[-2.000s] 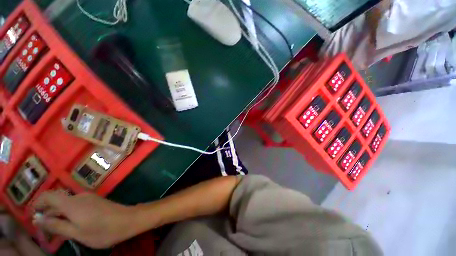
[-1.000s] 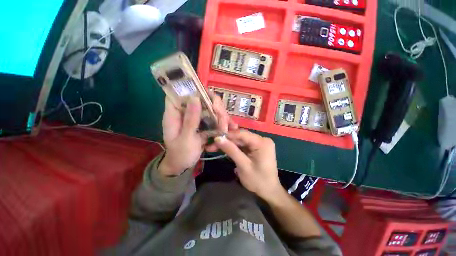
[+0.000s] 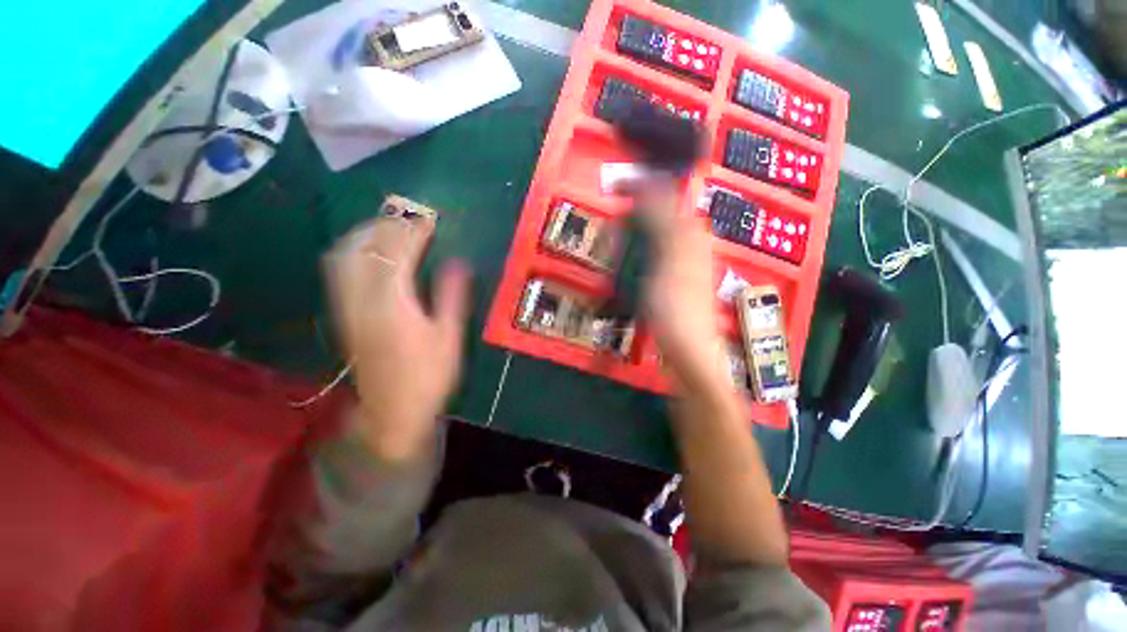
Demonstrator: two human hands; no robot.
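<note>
My right hand [image 3: 674, 266], blurred, grips a black handheld barcode scanner [image 3: 659, 136] over the middle of the red phone tray [image 3: 519, 278]. My left hand [image 3: 396, 327], also blurred, is over the green bench left of the tray, thumb spread. The end of a gold phone [image 3: 409, 211] shows past its fingers; whether it is held or lies on the bench cannot be told. Gold open-backed phones [image 3: 575, 232] lie in lower pockets, face-up black and red phones [image 3: 772, 161] in upper ones. A cabled gold phone [image 3: 765, 346] rests at the tray's lower right.
A second scanner [image 3: 859, 346] and a white mouse [image 3: 952, 389] lie right of the tray. A gold phone [image 3: 426, 35] is on a pale sheet [image 3: 476, 93] at upper left, near a white round object [image 3: 253, 136]. Monitors [image 3: 1094, 340] stand at both sides. Stacked red trays [image 3: 853, 586] are at lower right.
My hands have separated. My right hand has moved up over the tray and taken hold of the left-side scanner. My left hand has moved left. A gold phone now shows on the pale sheet.
</note>
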